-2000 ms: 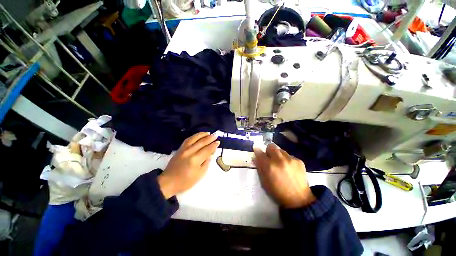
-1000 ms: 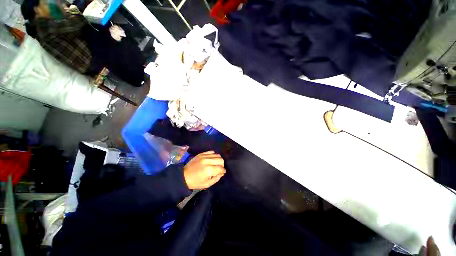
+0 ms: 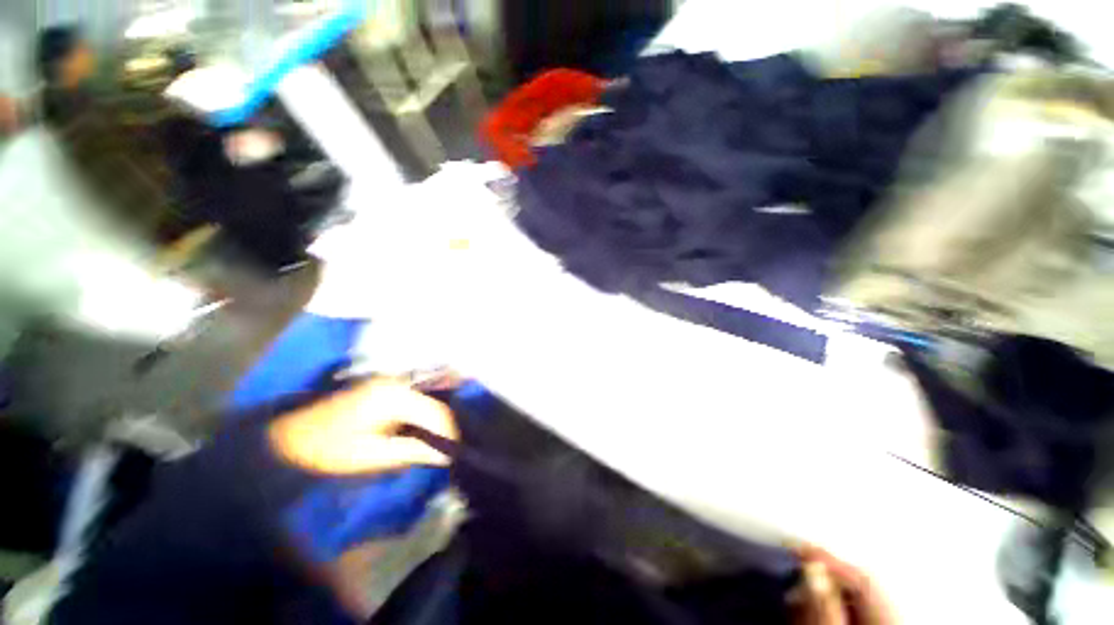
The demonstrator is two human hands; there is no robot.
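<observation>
The frame is blurred. A dark navy strip [image 3: 745,327] lies on the white table [image 3: 635,379], one end near the needle area of the cream-white sewing machine [image 3: 1014,208]. A navy fabric heap [image 3: 696,171] lies left of the machine head. My left hand [image 3: 360,427] is off the table's front left edge, fingers curled; something dark shows between thumb and fingers, but blur hides whether it is held. My right hand [image 3: 840,588] shows only as fingertips at the table's front edge, cut off by the bottom.
A whitish scrap bundle [image 3: 422,232] sits at the table's left end, with blue material [image 3: 287,360] below it. A red crate [image 3: 538,112] stands behind the table. A person in dark clothing [image 3: 110,159] is at the upper left. More navy fabric [image 3: 1026,415] lies right of the needle.
Both hands have left the needle area since the oldest frame, and the view has swung left. Since the middle frame, my left hand appears further left and my right fingertips show more.
</observation>
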